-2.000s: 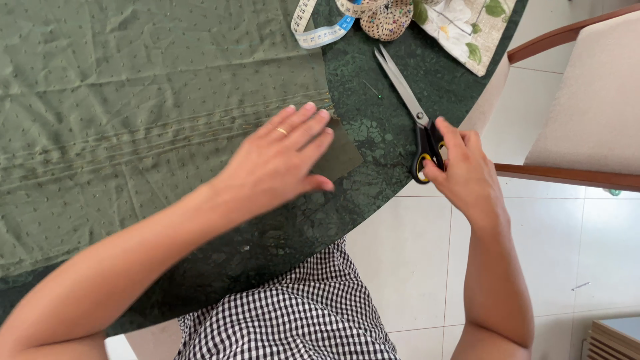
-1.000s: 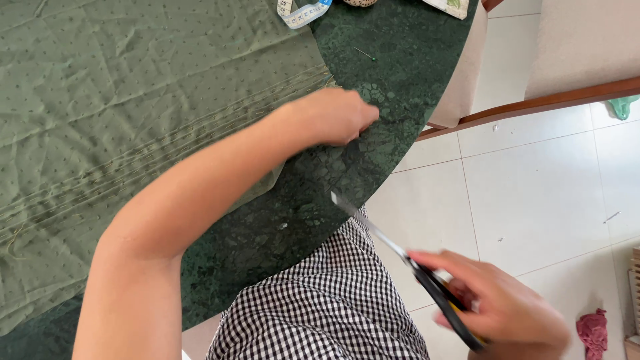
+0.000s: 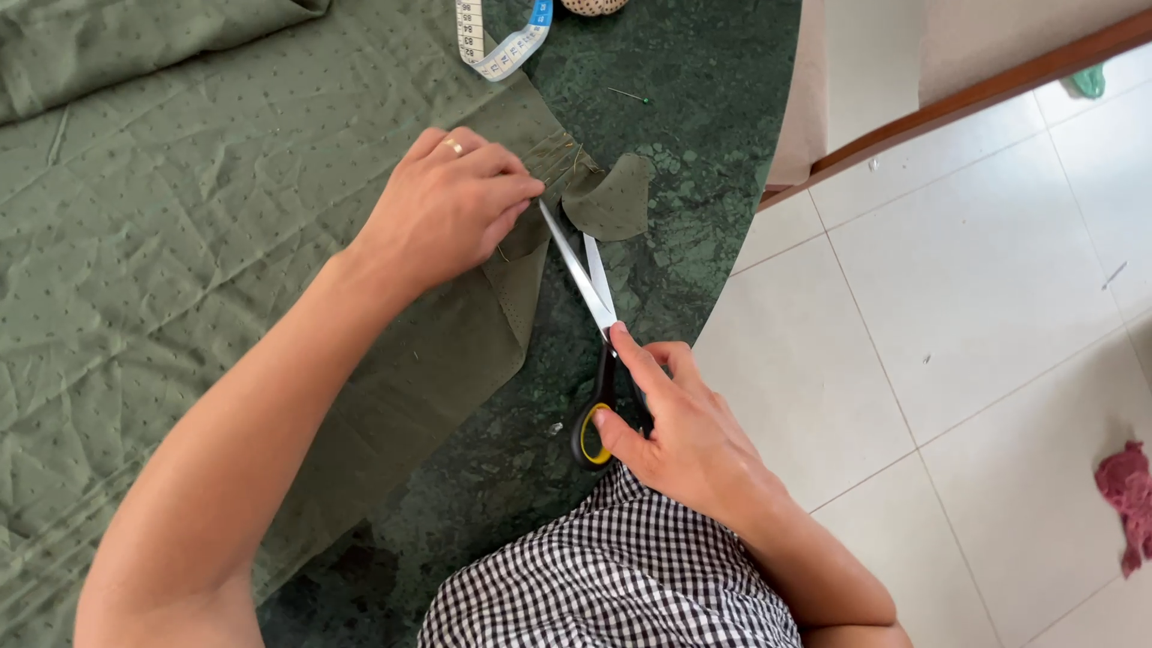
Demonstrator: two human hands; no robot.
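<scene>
Green dotted fabric covers much of the table, with a gathered edge near its right corner. My left hand, with a ring on one finger, pinches the fabric by that edge. In my right hand are scissors with black and yellow handles. Their blades are apart; one tip lies by my left fingertips, the other reaches under a small flap of the fabric. Whether this flap is joined to the large piece cannot be told. A pin with a green head lies beyond the flap.
A measuring tape lies at the far edge of the fabric, beside part of a spotted round object. The green marble table has a curved right edge. Past it stand a chair with a wooden rail and a tiled floor with a red cloth.
The scissors, at first on the table under my right hand, are lifted and now have their blades at the fabric's corner. My left hand went from lying flat on the fabric to pinching it.
</scene>
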